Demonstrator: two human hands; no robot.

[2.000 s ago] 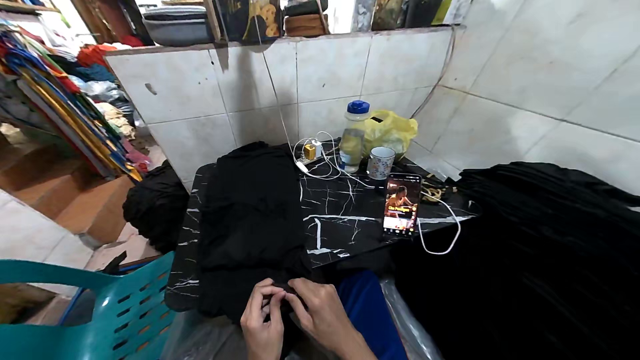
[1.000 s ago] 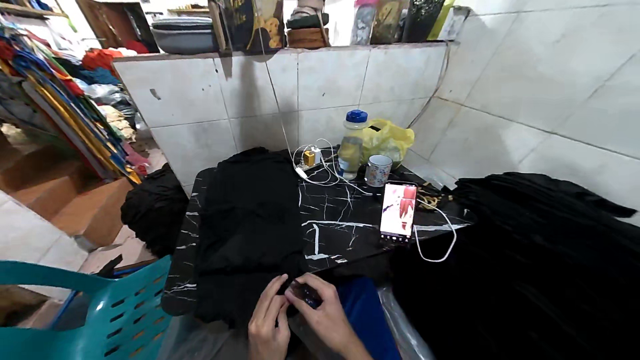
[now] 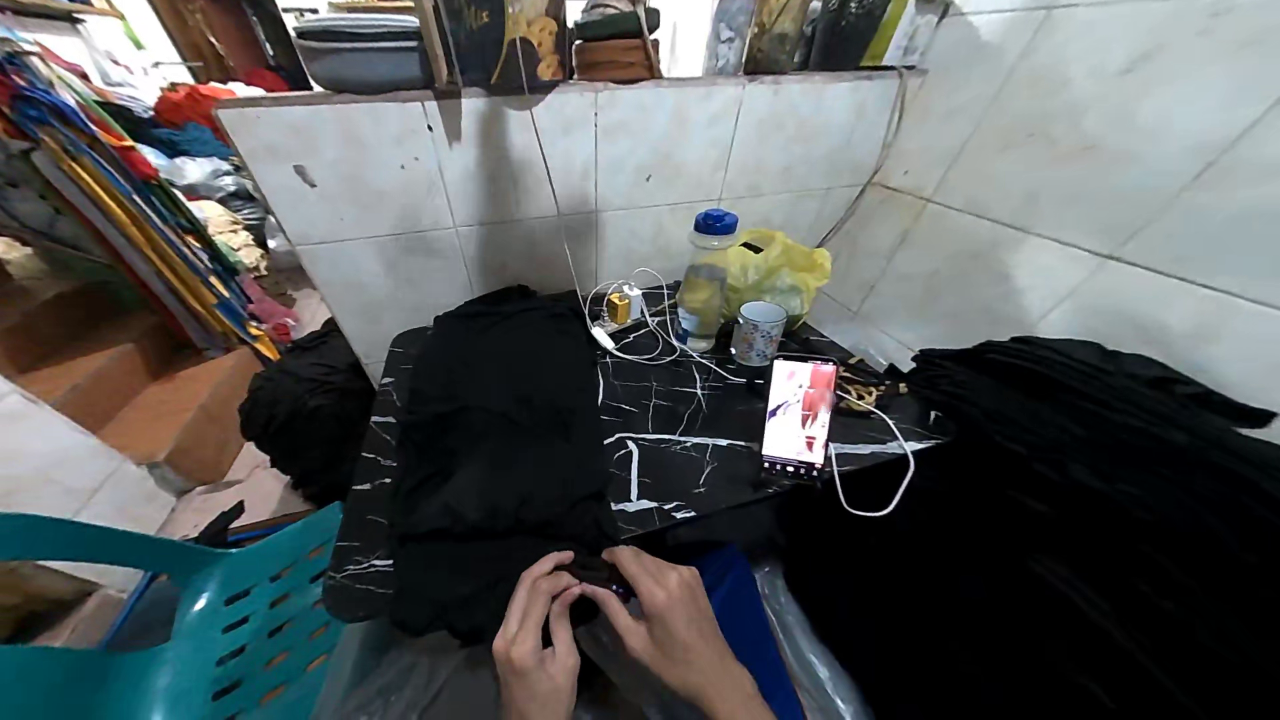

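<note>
A length of black cloth (image 3: pixel 500 420) lies over the left part of a black marble-patterned table (image 3: pixel 665 395) and hangs off its near edge. At that edge my left hand (image 3: pixel 540 625) pinches the black cloth between thumb and fingertips. My right hand (image 3: pixel 665 615) meets it from the right, its thumb and fingers on a bunched bit of the same dark cloth. The fingertips of both hands almost touch. What lies inside the bunch is too dark to tell. A smartphone (image 3: pixel 798 415) with a lit screen and a white cable stands tilted right of the cloth.
At the table's back are a blue-lidded bottle (image 3: pixel 703 285), a patterned mug (image 3: pixel 759 333), a yellow plastic bag (image 3: pixel 775 270) and a charger (image 3: pixel 620 305) with white cables. Black fabric (image 3: pixel 1050 520) is heaped at the right. A teal plastic chair (image 3: pixel 230 610) stands at the left.
The phone's screen has turned from a dark picture to a bright one. My hands stay together at the cloth's near edge, with the fingers shifted slightly.
</note>
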